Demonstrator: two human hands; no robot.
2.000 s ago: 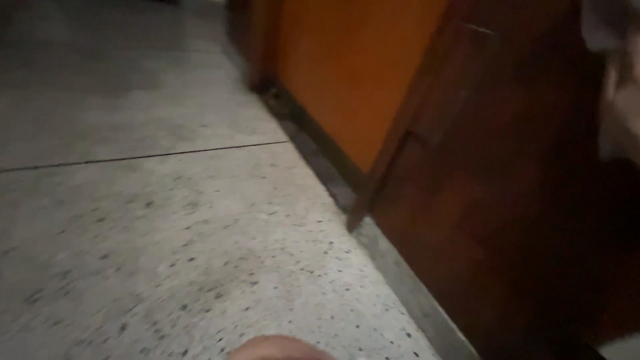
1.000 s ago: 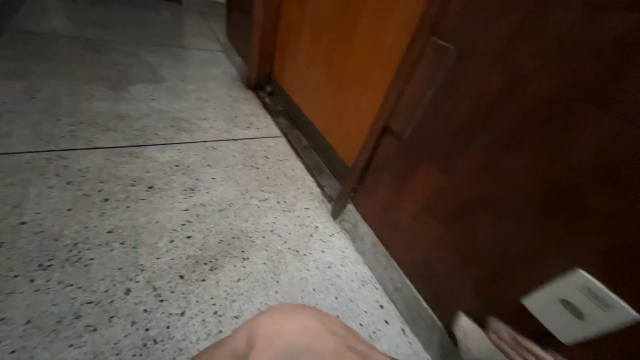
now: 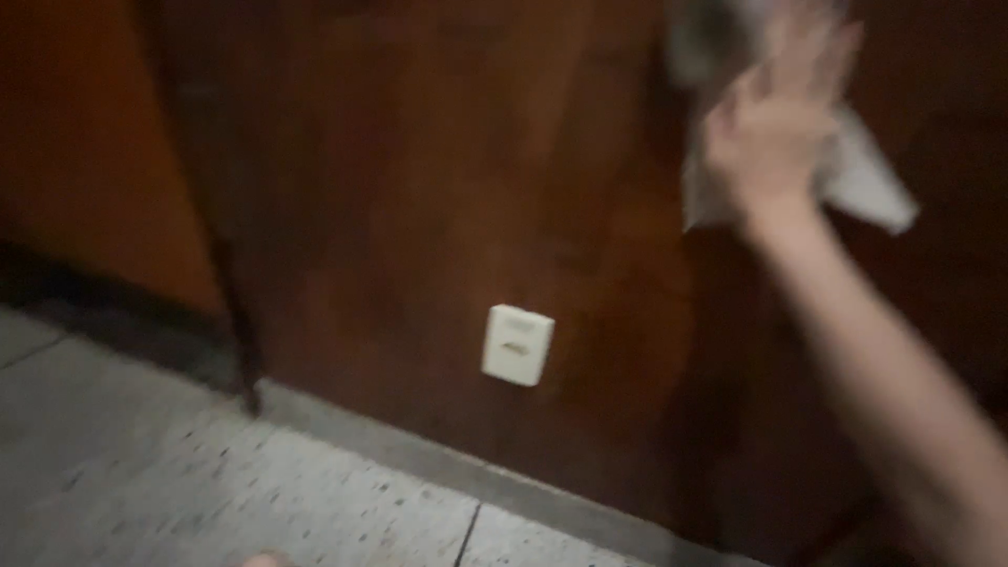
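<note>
My right hand (image 3: 780, 126), blurred by motion, is at the upper right with its fingers pointing up. It presses a white cloth (image 3: 866, 177) against a dark wooden panel (image 3: 441, 197); the cloth sticks out on both sides of the palm. Lower on the panel, left of the forearm, a white power outlet (image 3: 518, 345) is mounted. My left hand is out of sight.
An orange-brown wooden door (image 3: 87, 157) stands at the left, next to the panel. Along the panel's foot runs a grey baseboard (image 3: 409, 441), and below it lies a speckled terrazzo floor (image 3: 197, 488).
The view has swung right and toward the panel. My right hand, partly seen low at the right edge a second ago, is now high on the panel with the cloth.
</note>
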